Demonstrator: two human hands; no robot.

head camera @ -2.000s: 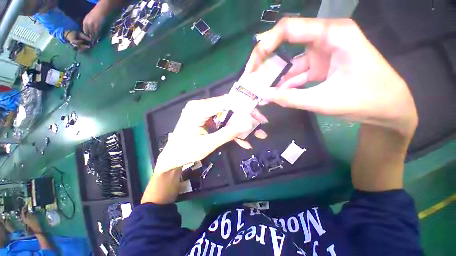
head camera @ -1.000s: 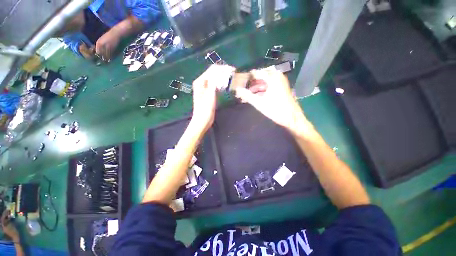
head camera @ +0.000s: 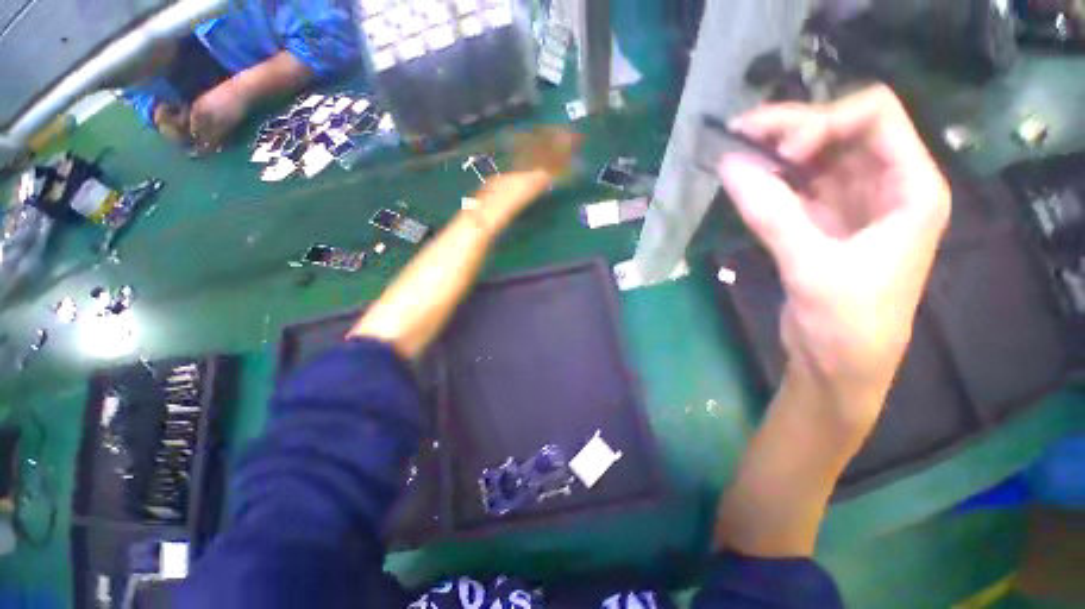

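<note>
My right hand (head camera: 839, 208) is raised at the right, fingers and thumb closed on a thin dark piece (head camera: 756, 145) seen edge-on. My left hand (head camera: 545, 161) reaches far forward over the bench; it is blurred, and whether it holds anything cannot be told. The divided black tray (head camera: 541, 339) lies below. In its right compartment are dark-blue plastic frames (head camera: 524, 478) and a white square piece (head camera: 595, 459). My left sleeve and forearm hide much of its left compartment. A pale two-part unit (head camera: 614, 213) lies beyond the tray near the metal post.
Small screen units (head camera: 399, 224) are spaced beyond the tray. A grey metal post (head camera: 684, 167) stands between my hands. A side tray (head camera: 149, 440) with dark parts is at left, large black trays (head camera: 916, 339) at right. A blue-clad person's hands (head camera: 214, 113) are beside a module pile (head camera: 312, 133).
My hands were together on a pale piece and have separated. My left hand has reached forward; my right has moved right and up with a dark piece. The view has shifted.
</note>
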